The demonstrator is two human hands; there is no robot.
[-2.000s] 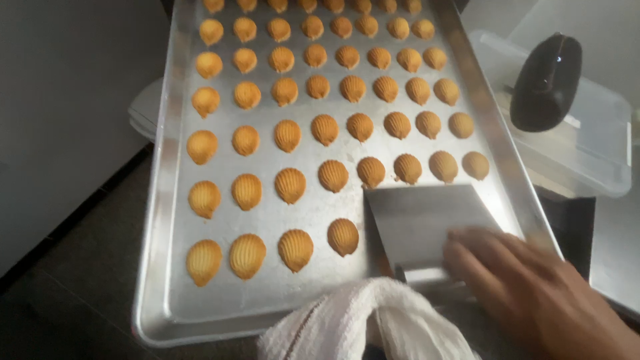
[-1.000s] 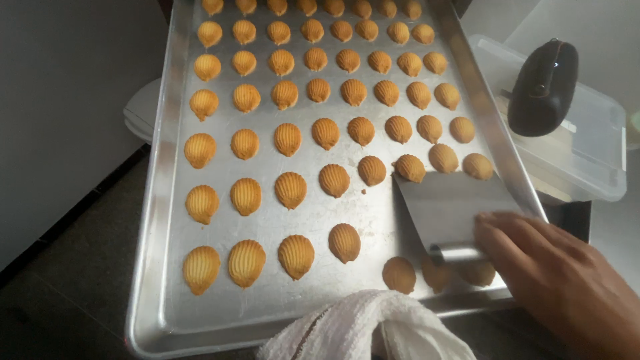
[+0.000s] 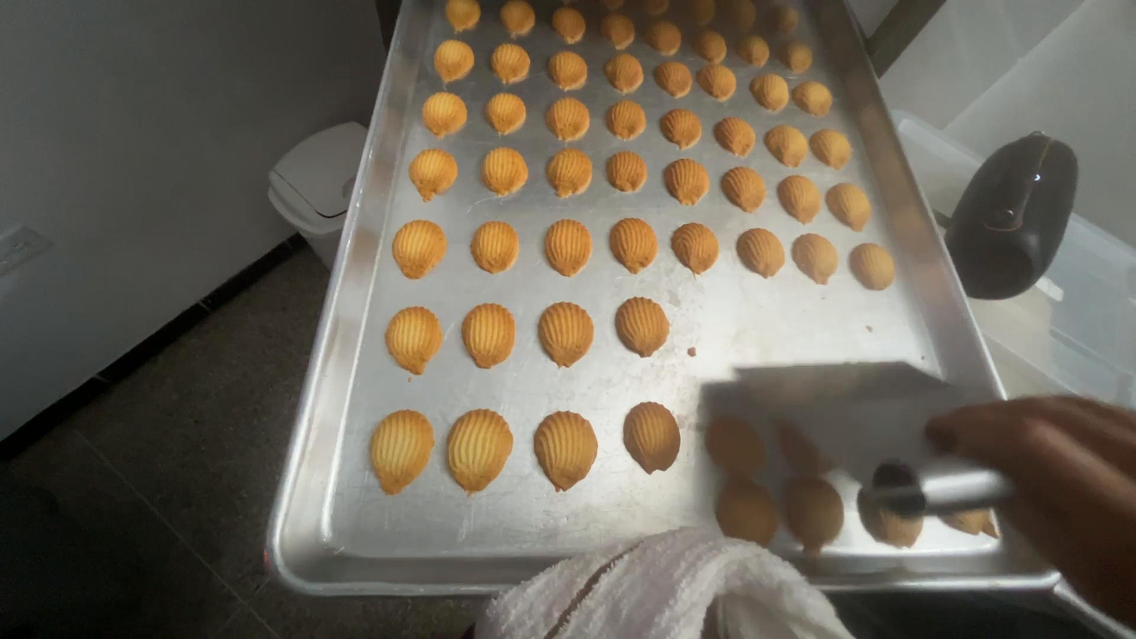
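Observation:
My right hand (image 3: pixel 1047 470) grips a metal bench scraper (image 3: pixel 834 417) at the right side of an aluminium baking tray (image 3: pixel 497 541). The scraper is blurred and hovers over the tray's near right part, partly hiding several cookies (image 3: pixel 747 512) there. Rows of ridged, shell-shaped golden cookies (image 3: pixel 566 333) lie across the rest of the tray. A white terry towel (image 3: pixel 666 586) lies over the near edge. If my left hand is under the towel, it is hidden; no part of it shows.
Right of the tray are a clear plastic container (image 3: pixel 1056 328) and a dark rounded object (image 3: pixel 1013 213). A white lidded bin (image 3: pixel 321 186) stands on the floor at the left, beside a pale wall or panel (image 3: pixel 177 133).
The cookies at the right of the second row from the near edge have left their places. More cookies now lie at the near right corner, and the scraper is over them.

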